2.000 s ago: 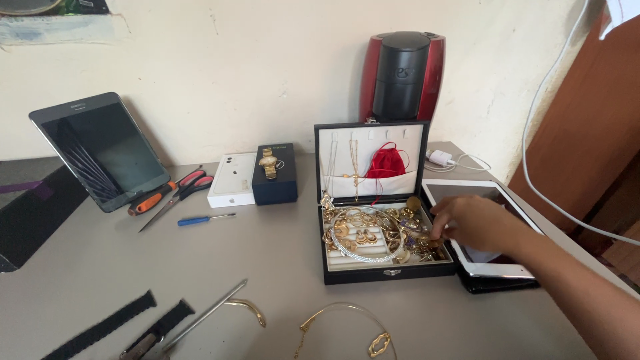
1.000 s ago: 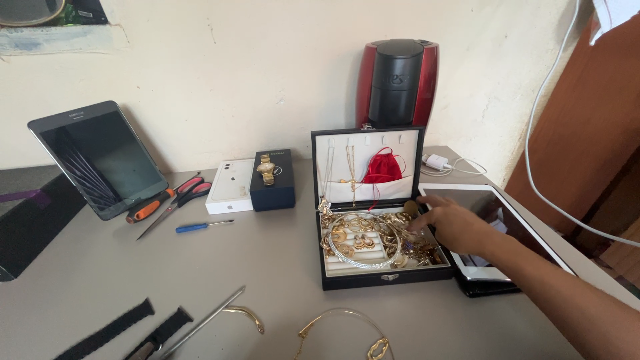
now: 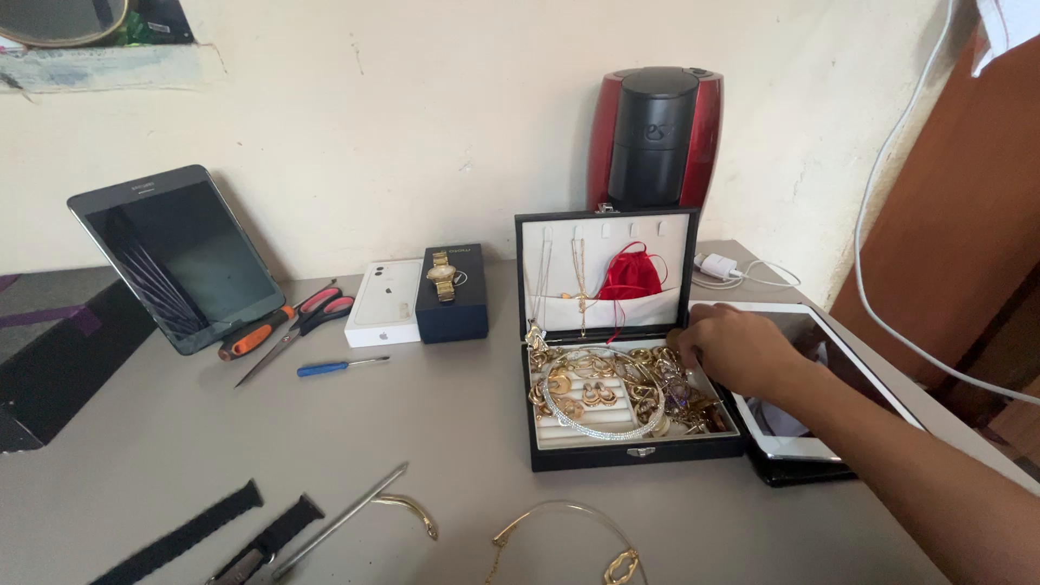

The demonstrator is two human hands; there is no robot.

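Note:
My right hand (image 3: 727, 345) reaches in from the right, its fingers curled down at the back right corner of an open black jewelry box (image 3: 638, 459). The fingertips are partly hidden, so whether they pinch a piece cannot be told. Gold-coloured earrings, chains and rings (image 3: 600, 395) fill the box, with a sparkling rigid necklace (image 3: 605, 432) lying over them. In the lid are hanging necklaces (image 3: 579, 276) and a red drawstring pouch (image 3: 632, 275). A clear necklace with a gold pendant (image 3: 621, 566) lies on the table in front. My left hand is out of view.
A white tablet (image 3: 780, 439) lies right of the box, a charger (image 3: 719, 266) behind it. A red and black coffee machine (image 3: 656, 138) stands behind. Leftward are a gold watch (image 3: 442, 276) on boxes, a blue screwdriver (image 3: 325, 369), scissors (image 3: 305, 321), a propped tablet (image 3: 183, 252) and black straps (image 3: 191, 528).
My right hand has stayed over the right side of the jewelry box, with its fingers now curled lower at the back corner.

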